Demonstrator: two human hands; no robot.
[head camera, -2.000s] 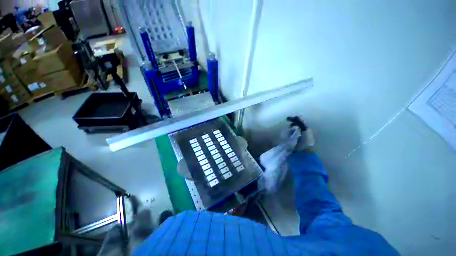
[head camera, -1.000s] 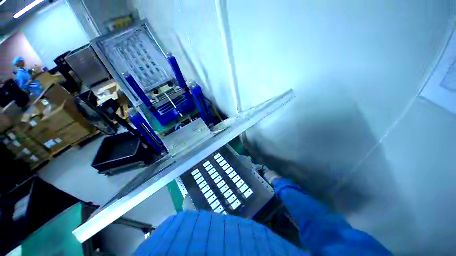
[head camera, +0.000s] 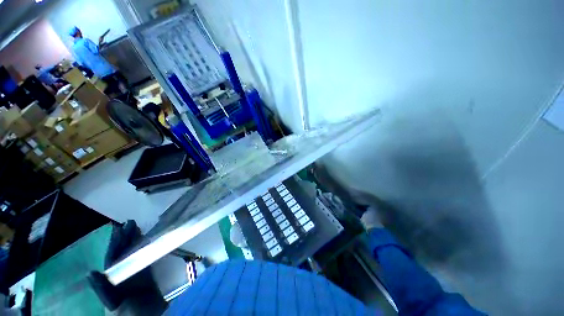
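A dark plate (head camera: 301, 242) with three rows of small pale pieces (head camera: 272, 213) lies on the perforated bed (head camera: 332, 223) in front of me. The printing screen frame (head camera: 247, 196) is raised and slanted above it, hiding the plate's far end. My right hand (head camera: 370, 217) is low beside the plate's right side, partly dark and blurred. A greyish crumpled shape (head camera: 333, 202) lies between it and the plate; whether it is cloth or glove is unclear. My left hand cannot be made out.
Blue posts (head camera: 232, 73) and another screen (head camera: 179, 55) stand beyond. The pale wall (head camera: 433, 92) is close on the right. A green-topped table (head camera: 68, 271), with dark shapes beside it, is at lower left. A black bin (head camera: 162, 168), cartons (head camera: 93, 133) and a standing person (head camera: 89, 54) are farther left.
The screen frame sits at a steeper slant in view than two seconds ago. My right hand has moved from the wall, where it held a white cloth, down beside the plate. The view has turned.
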